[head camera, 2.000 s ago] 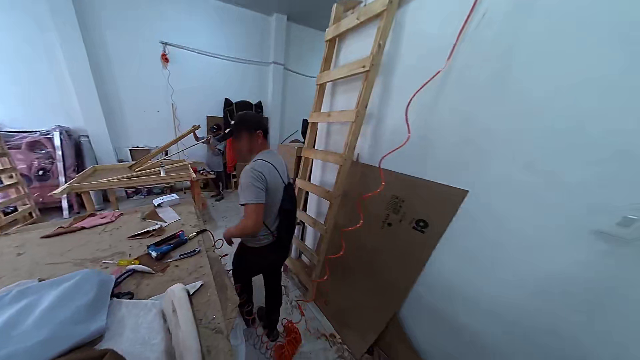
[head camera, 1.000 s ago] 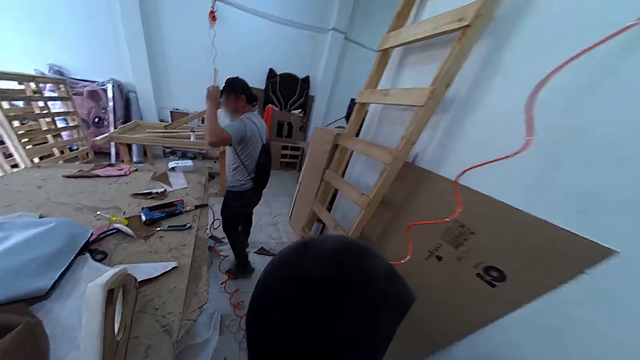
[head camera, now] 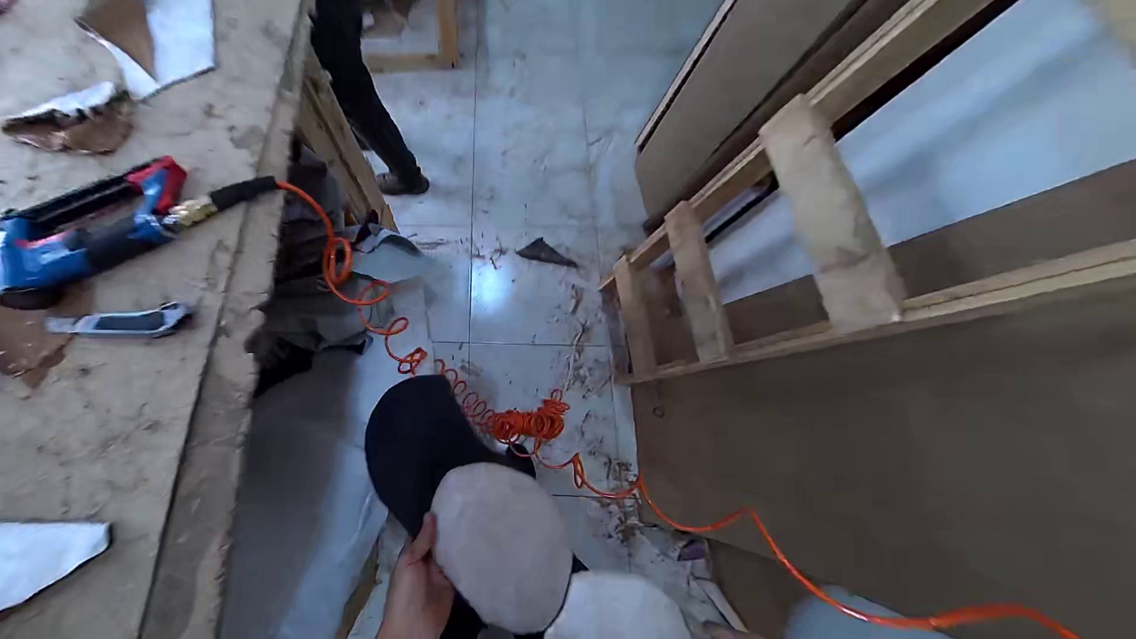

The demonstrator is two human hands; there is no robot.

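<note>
My left hand (head camera: 417, 590), at the bottom, grips the edge of a dark cap-like item (head camera: 413, 444) with a curved brim. One pale rounded panel (head camera: 503, 546) shows on it, and a second pale rounded piece (head camera: 617, 608) lies against it at the frame's bottom edge. Only a bit of my right hand (head camera: 728, 631) shows, low and to the right of the second pale piece; its grip is hidden. Beyond the cap, a coiled orange air hose (head camera: 532, 422) lies on the floor and runs up to a blue and red pneumatic tool (head camera: 89, 235) on the worktable.
The worktable (head camera: 222, 355) stands at left, bearing a utility knife (head camera: 124, 321) and fabric scraps (head camera: 67, 120). A wooden ladder-like frame (head camera: 825, 213) and brown board (head camera: 870, 426) are at right. Another person's leg (head camera: 373, 106) is beside the table. Debris litters the tiled floor (head camera: 524, 302).
The view has swung down toward the floor. The dark item, seen one second ago without hands, now shows pale rounded parts, with my left hand on it.
</note>
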